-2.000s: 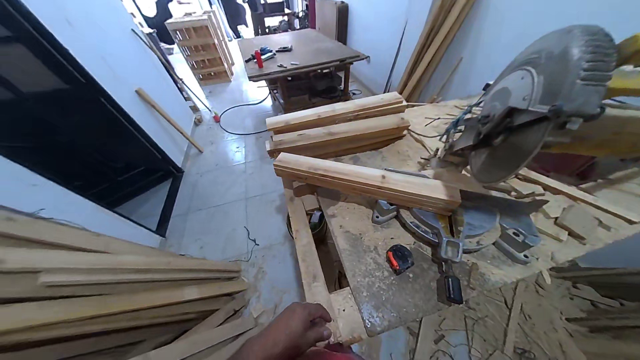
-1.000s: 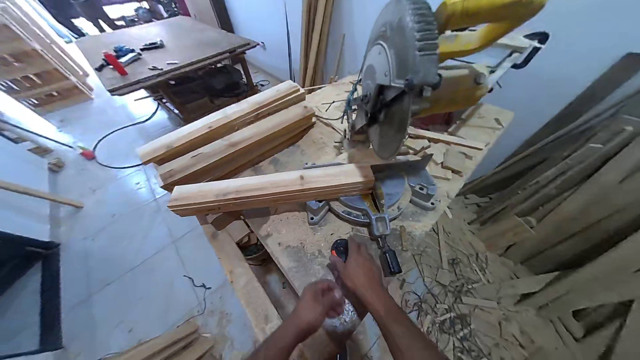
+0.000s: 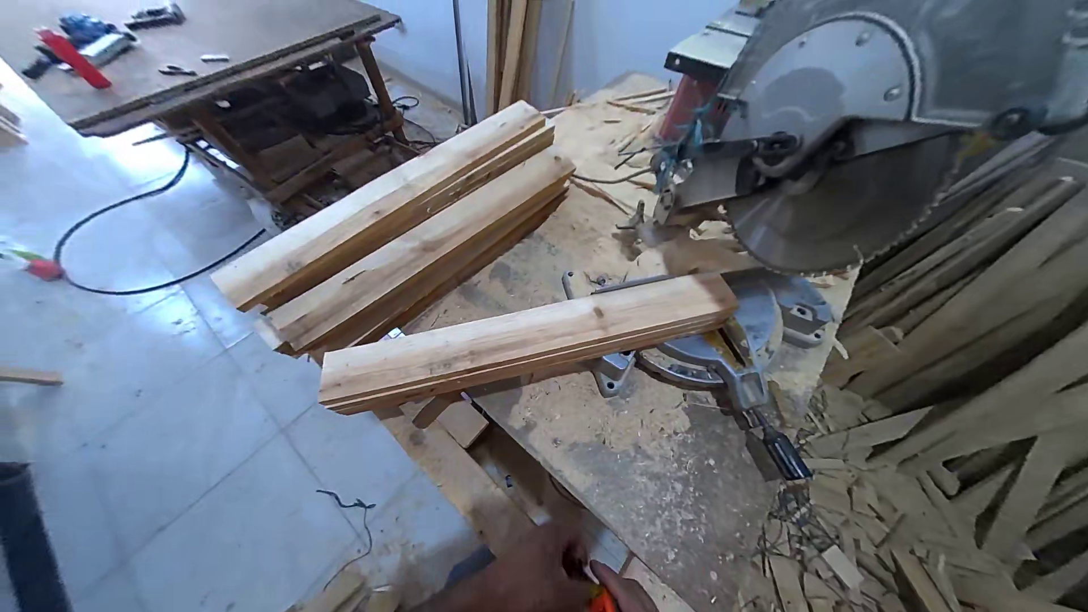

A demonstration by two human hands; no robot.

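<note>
At the bottom edge, my left hand (image 3: 523, 571) is blurred, its fingers close to my right hand (image 3: 625, 588), which is mostly cut off by the frame. An orange part of the tape measure (image 3: 603, 600) shows against my right fingers. Above them, a stack of planks (image 3: 527, 336) lies across the base of the miter saw (image 3: 710, 357). The saw's toothed circular blade (image 3: 841, 204) is raised over the stack's right end. Two more plank stacks (image 3: 382, 208) (image 3: 425, 246) lie side by side behind it, on the sawdust-covered bench (image 3: 612, 450).
Offcuts (image 3: 850, 544) and many boards (image 3: 977, 238) crowd the right side. A worktable (image 3: 238, 42) with tools stands at the back left. A black cable (image 3: 119, 291) loops over the tiled floor (image 3: 212, 442). The saw's handle (image 3: 786, 455) juts over the bench's near part.
The tape measure lay on the bench two seconds ago; my right hand reached it, and now it is at the bottom edge. Both hands have moved down in view. The view has moved in closer.
</note>
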